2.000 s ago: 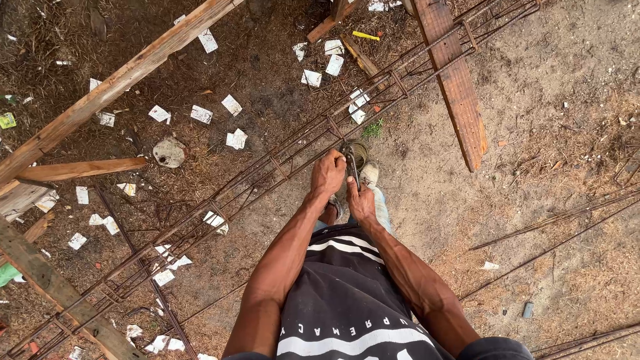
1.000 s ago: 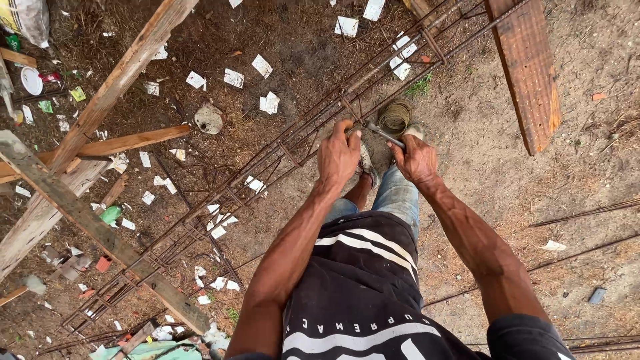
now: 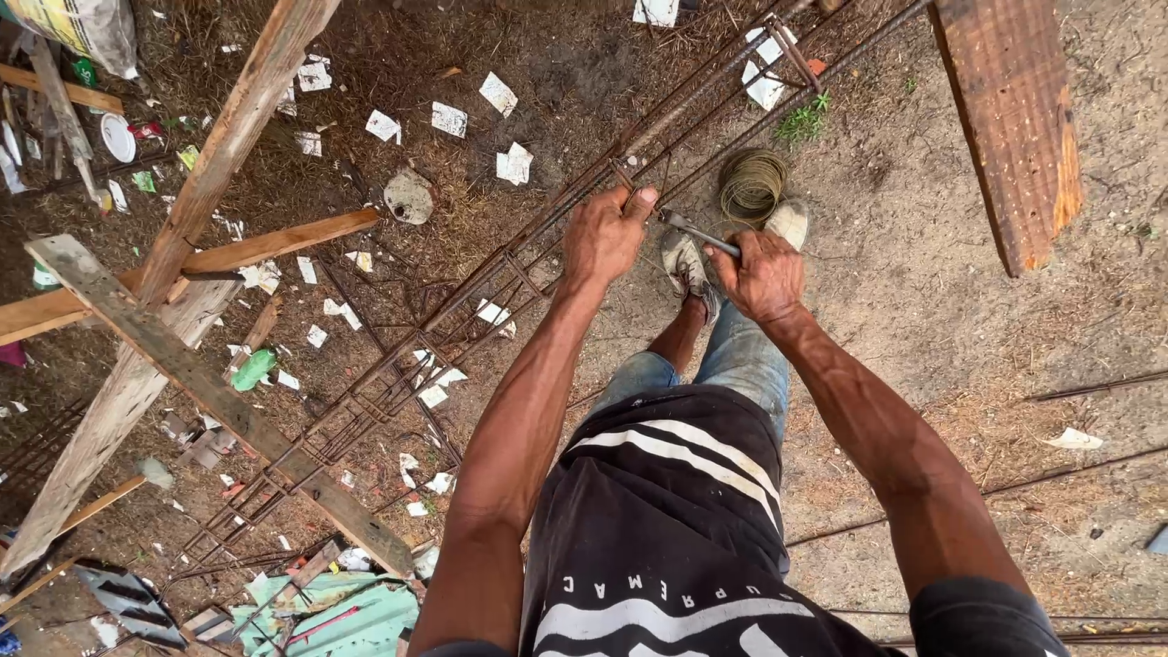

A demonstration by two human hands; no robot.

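Observation:
A long rebar cage of rusty bars and stirrups runs diagonally in front of me. My left hand is at its near side, fingers closed around a stirrup or bar there; the fingertips are partly hidden. My right hand grips the handles of metal pincers, whose head points toward the left hand, close to the cage. A coil of thin tie wire lies on the ground just beyond my shoes, and a thin strand seems to lead from it toward the pincers.
Wooden boards cross at the left, under and beside the cage. A broad wooden plank juts in at upper right. Paper scraps litter the dirt. Loose rebar lies at right; a green sheet lies at lower left.
My right hand and the pincers have moved away from the left hand since two seconds ago. The wire coil, partly hidden then, shows fully now. The view has shifted.

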